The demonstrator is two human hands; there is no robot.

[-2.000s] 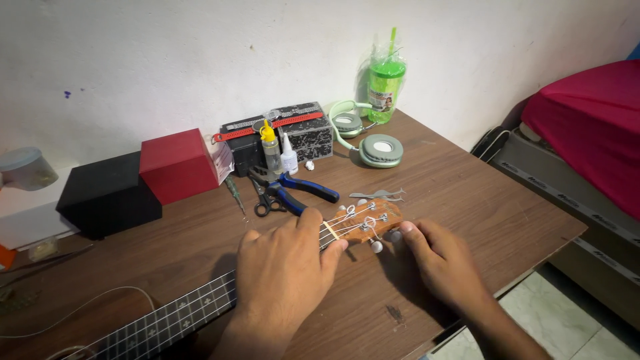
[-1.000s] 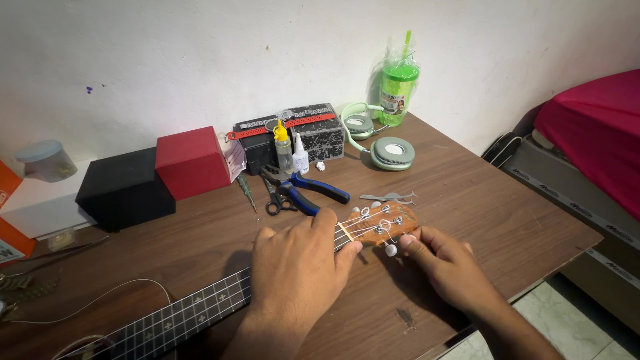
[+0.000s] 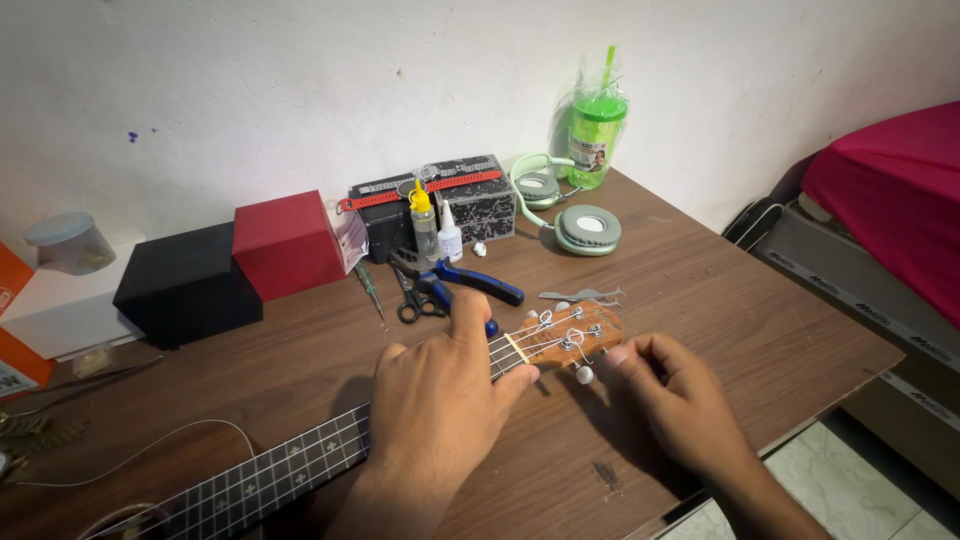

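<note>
A ukulele lies diagonally on the wooden table, its dark fretboard (image 3: 277,472) at lower left and its wooden headstock (image 3: 574,334) near the centre. My left hand (image 3: 442,405) wraps the neck just below the pale nut (image 3: 516,348). Beside the headstock's far end is my right hand (image 3: 667,382), thumb and fingers together at a tuning peg that they mostly hide. One white tuning peg button (image 3: 584,374) shows near the thumb. Strings wind onto the metal posts, with loose curled ends standing up. Metal tweezers (image 3: 581,296) lie just behind the headstock.
Behind my left hand lie blue-black pliers (image 3: 480,281), black-handled scissors (image 3: 418,306) and a screwdriver (image 3: 368,289). Farther back are two small bottles (image 3: 425,232), watches on a black box (image 3: 480,210), headphones (image 3: 589,229), a green tumbler (image 3: 596,142), a red box (image 3: 285,244) and a black box (image 3: 187,285).
The fingers of my right hand have shifted at the headstock's edge and are bent more closely together. My left hand stays on the neck.
</note>
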